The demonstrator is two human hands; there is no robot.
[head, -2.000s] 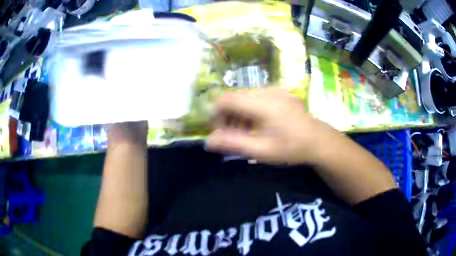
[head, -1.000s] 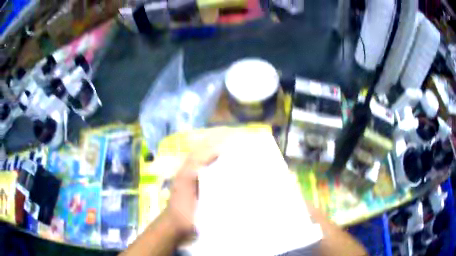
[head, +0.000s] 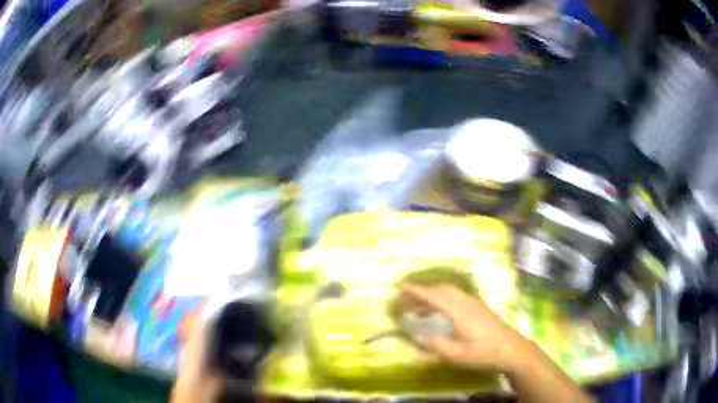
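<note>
The picture is strongly blurred. My left hand point(head: 191, 356), cut off by the bottom edge, is at a white camera unit point(head: 219, 248) with a black round part point(head: 241, 338), left of the yellow pad point(head: 354, 271). Its fingers are around the unit's near end. My right hand point(head: 472, 327) is low over the pad's right half. A small whitish-grey piece point(head: 429, 324) shows at its fingers, with a thin dark strand beside it. Whether the fingers grip it cannot be told.
Behind the pad are a crumpled clear bag point(head: 366, 173) and a round tub with a white top point(head: 492, 151). Screw feeders point(head: 563, 240) stand at the right. White-and-black units point(head: 169, 102) fill the back left. A black flat item point(head: 112, 271) lies far left.
The large white piece in front of me is no longer at the centre; a white unit is now at the left by my left hand. My right hand has come over the uncovered pad.
</note>
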